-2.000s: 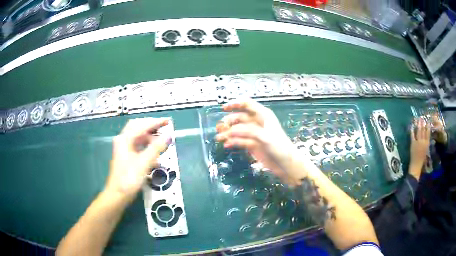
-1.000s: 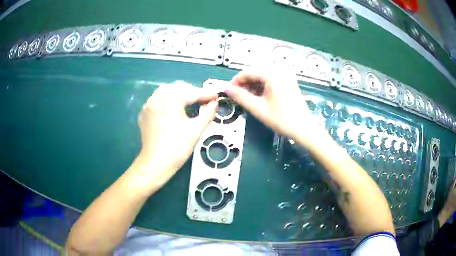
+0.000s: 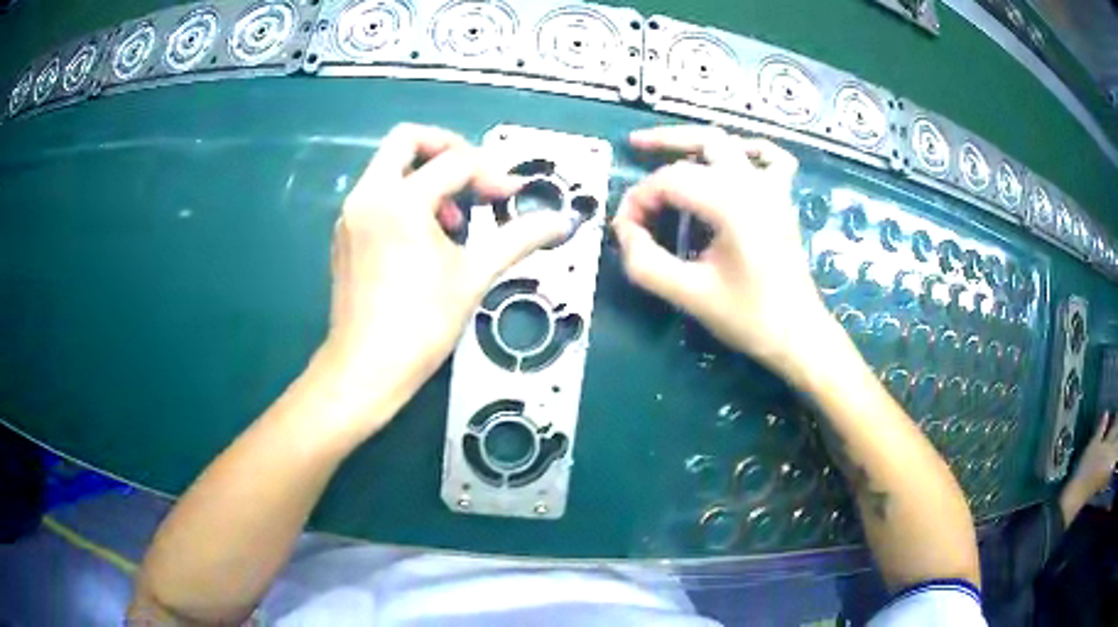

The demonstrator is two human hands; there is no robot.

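Note:
A silver-grey three-hole metal frame (image 3: 535,380) lies on the green bench in front of me, its long side running away from me. My left hand (image 3: 423,245) is over the frame's far left part, thumb at the far round opening, fingers apart. I cannot tell if it pinches anything small. My right hand (image 3: 711,227) is just right of the frame's far end, thumb and forefinger curled close together; whether a small part is between them cannot be seen. A clear blister tray (image 3: 858,380) with rows of round pockets lies right of the frame, partly under my right forearm.
A row of ringed frames (image 3: 478,43) lies end to end across the far side of the green surface. Another three-hole frame (image 3: 1069,390) stands out at the right, near another person's hand (image 3: 1091,463). The bench's near edge curves in front of my body.
My right hand has moved off the far opening to the frame's right side. My left thumb now reaches across that opening. The view has shifted, so the bench things appear higher and slightly left.

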